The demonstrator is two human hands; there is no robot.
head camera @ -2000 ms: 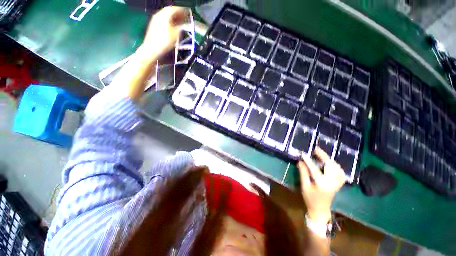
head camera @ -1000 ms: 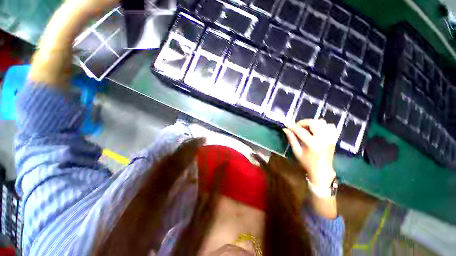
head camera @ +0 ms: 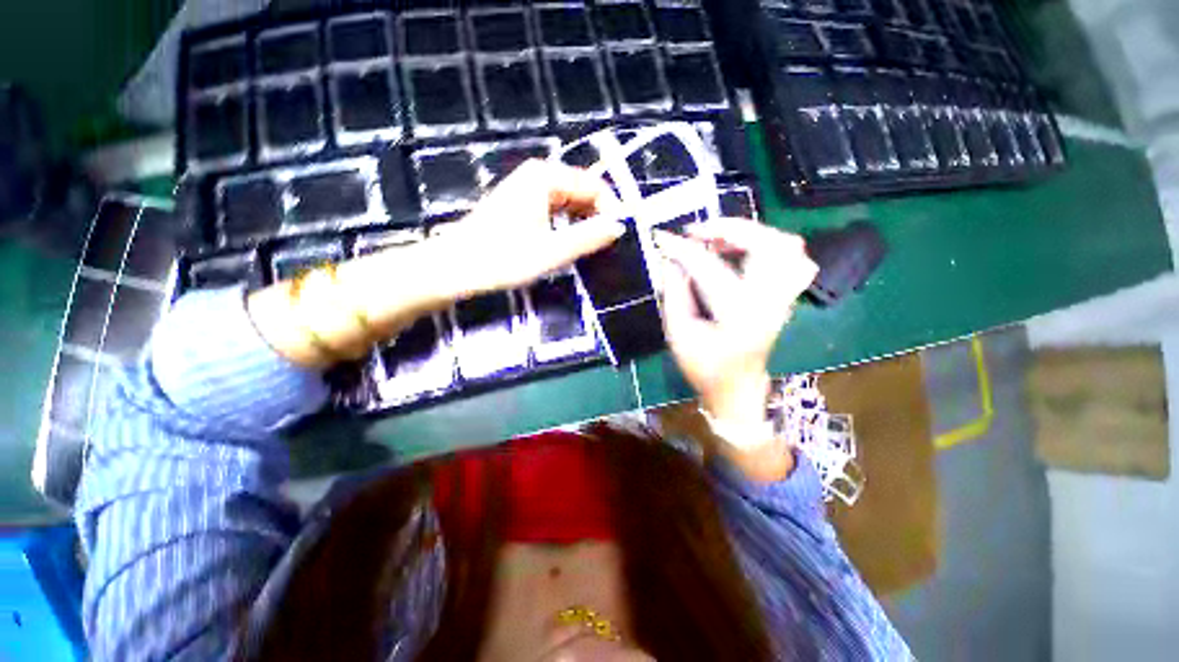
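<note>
My left hand pinches an adhesive sheet over the front right part of the large black parts tray. The sheet's upper part is an empty white grid; its lower part still carries black rectangles divided by white lines. My right hand is at the sheet's right edge, thumb and fingertips closed on it near the left fingertips. Whether a single piece is between the right fingertips cannot be told. The tray holds rows of frame parts with glinting rims.
A second tray lies at the back right. A dark crumpled cloth lies right of my right hand. Another adhesive sheet lies at the far left. White waste scraps hang by the table edge above a cardboard box. A blue stool is at lower left.
My left hand has come from the far left to the tray's right part with the sheet. My right hand has moved from the tray's front edge to the sheet. The view has turned.
</note>
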